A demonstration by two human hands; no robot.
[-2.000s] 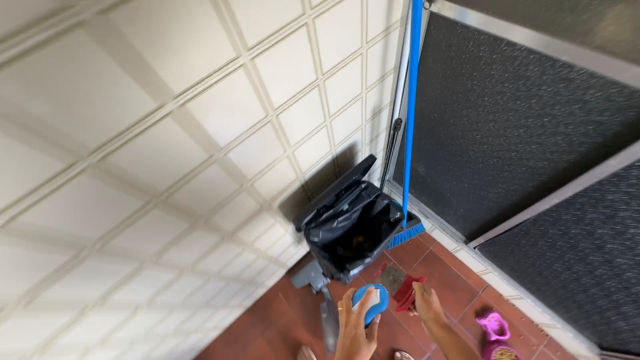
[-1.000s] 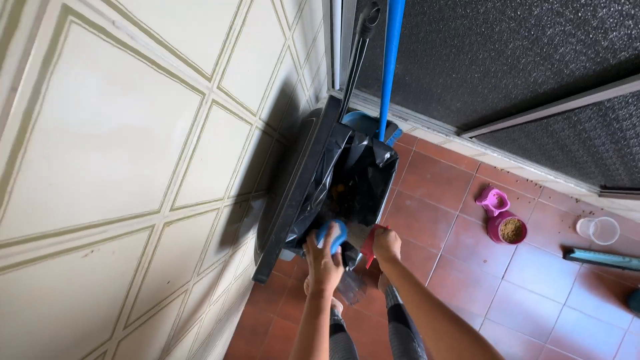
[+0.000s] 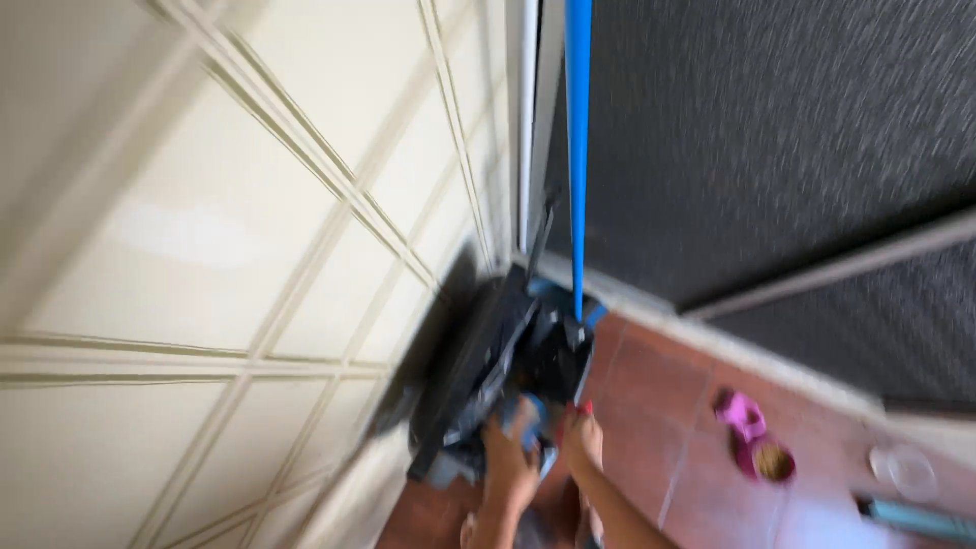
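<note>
My left hand [image 3: 509,450] grips a blue round object [image 3: 534,415] at the near edge of an open trash bin [image 3: 465,381] lined with a black plastic bag [image 3: 555,358]. Close beside it on the right, my right hand [image 3: 581,435] is closed on a red-handled tool [image 3: 585,407], whose pale blade points toward the blue object. Blur hides the details of both. The bin's dark lid stands raised against the tiled wall. Something yellowish shows faintly inside the bag.
A blue broom handle [image 3: 578,152] leans in the corner behind the bin. On the red tile floor at the right are a pink bowl [image 3: 740,412], a magenta bowl of brown pellets [image 3: 770,461], a clear container [image 3: 911,473] and a teal object [image 3: 923,521].
Both hands, first in front of the bin with the blue object and red-handled tool, have come to its near edge. The view has shifted and turned.
</note>
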